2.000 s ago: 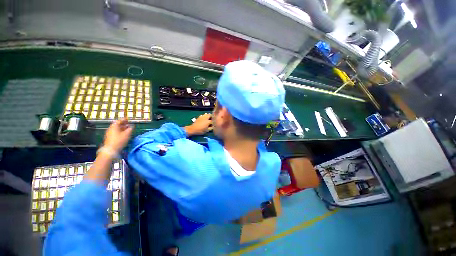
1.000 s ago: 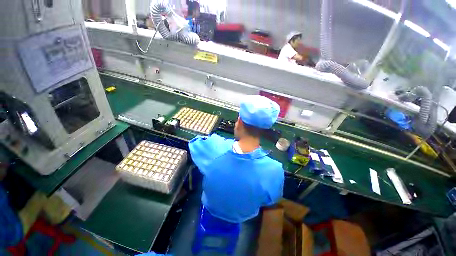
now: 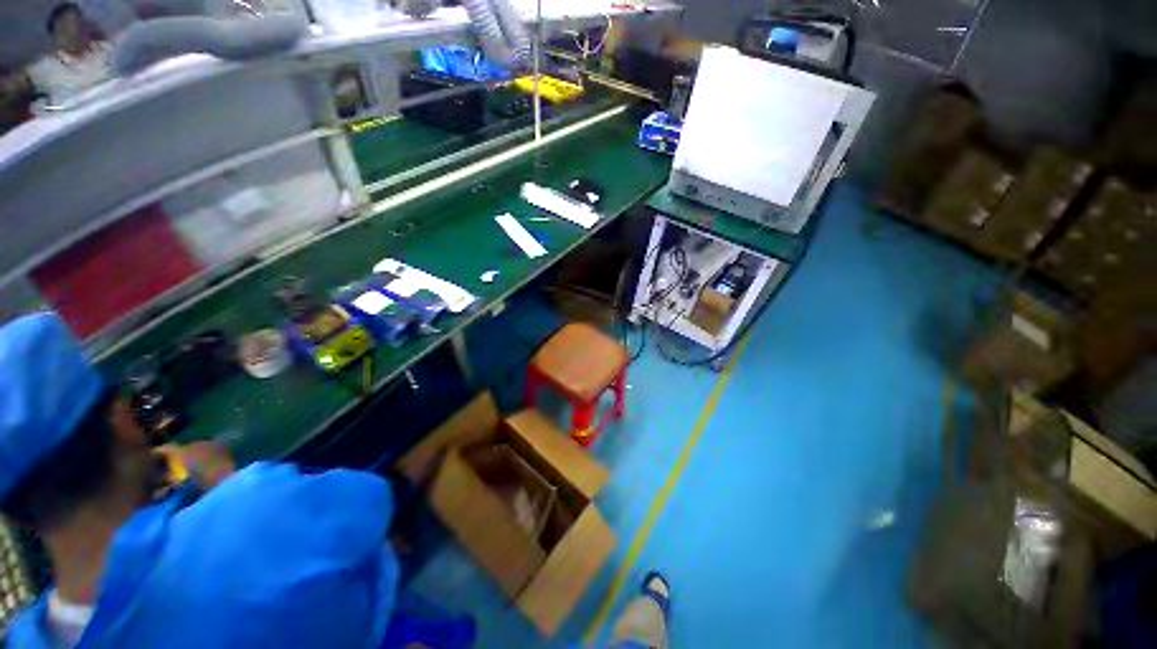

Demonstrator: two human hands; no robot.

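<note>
Neither of my hands is in view. Nearest in front of me, a person in a blue smock and blue cap sits at the green-matted bench at the lower left. That person's hand is at the bench edge; what it holds is too blurred to tell. To its right on the bench are a small round container, a blue-and-yellow box, blue-edged bagged parts and white strips.
An open cardboard box and an orange stool stand on the blue floor by the bench. A white cabinet stands beyond on a table. Cartons are at the right. A foot shows at the bottom.
My view has swung to the right along the bench. The seated person is now at the left edge, and the trays of small parts are out of view. The stool and white cabinet show now.
</note>
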